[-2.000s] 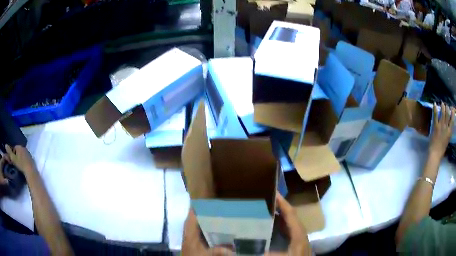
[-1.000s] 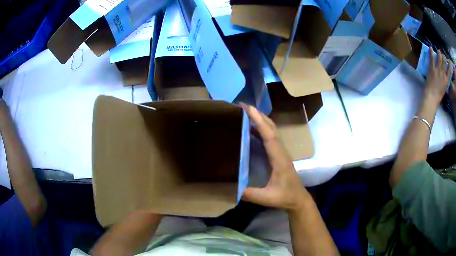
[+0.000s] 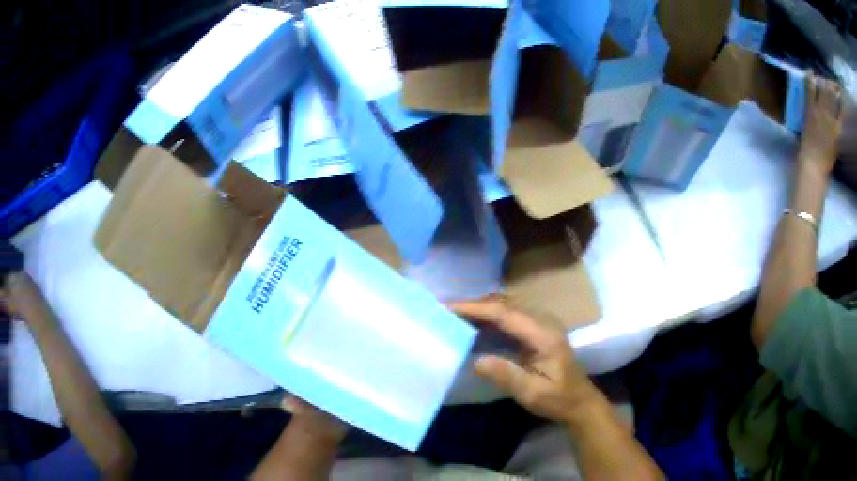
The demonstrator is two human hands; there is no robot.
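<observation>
A light blue and white folding carton [image 3: 348,329], printed "HUMIDIFIER", lies tilted across the front centre. Its open end points up and left, with a brown lid flap [image 3: 169,235] spread out. My left hand [image 3: 305,432] holds it from below and is mostly hidden under the carton. My right hand [image 3: 540,366] is at the lower right, closed end, thumb and fingers apart. Its fingertips are at the carton's edge; whether they press on it is unclear.
Several open cartons [image 3: 691,136] lie heaped behind on the white-covered bench [image 3: 714,244]. A blue tray [image 3: 61,183] is at the back left. A neighbour's arm [image 3: 799,216] reaches in at right, touching a carton; another person's arm [image 3: 70,376] is at left.
The carton has turned from its open end facing me to its printed side facing up, open end to the upper left. My right hand has moved from its side to its closed end.
</observation>
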